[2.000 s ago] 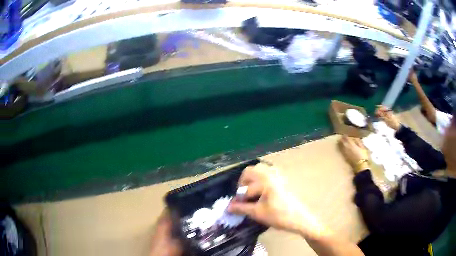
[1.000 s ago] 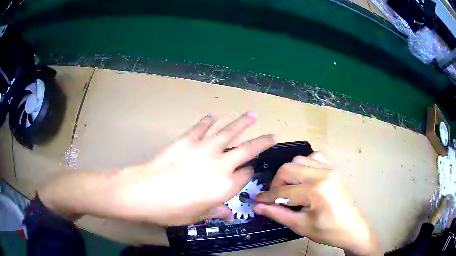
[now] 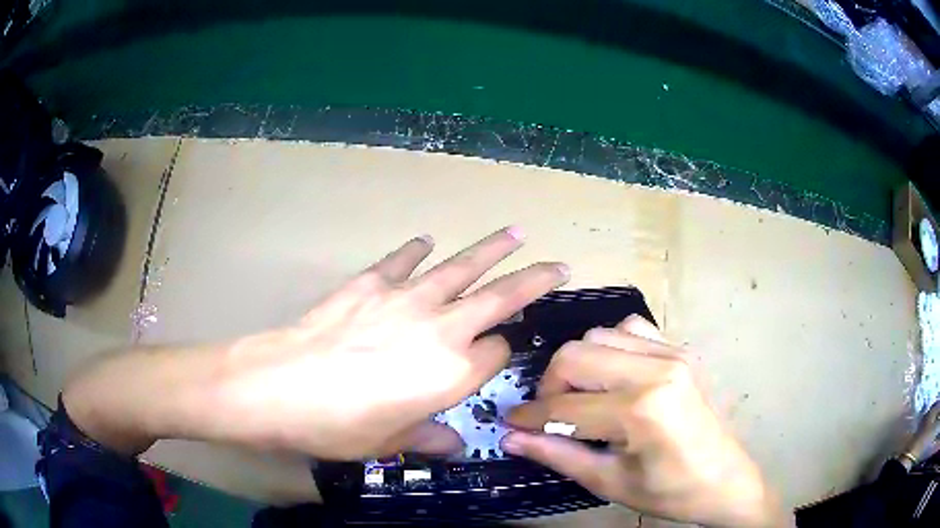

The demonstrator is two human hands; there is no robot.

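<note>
The black base housing (image 3: 608,307) lies open in front of me at the lower centre. A white toothed gear (image 3: 484,415) with a dark centre hole sits inside it. My left hand (image 3: 371,361) is over the housing's left part, fingers spread, thumb and index finger at the gear's edge. My right hand (image 3: 629,428) is pinched on a slim white strip (image 3: 560,428) that shows between its fingers. Its fingertips are at the gear's right side, near the hole; the strip's far end is hidden. Small white connectors (image 3: 416,474) show along the housing's near edge.
A black fan ring with white blades (image 3: 57,229) stands at the left end of the cardboard-covered bench (image 3: 309,206). A green strip (image 3: 464,62) runs behind. At the right edge are a brown carton (image 3: 907,232), white parts (image 3: 928,351) and another person's hand (image 3: 922,438).
Two seconds ago my right hand was at the tilted housing and my left held its side. Now the housing lies lower, with my left hand over it. Since one second ago, gear and housing shifted slightly left.
</note>
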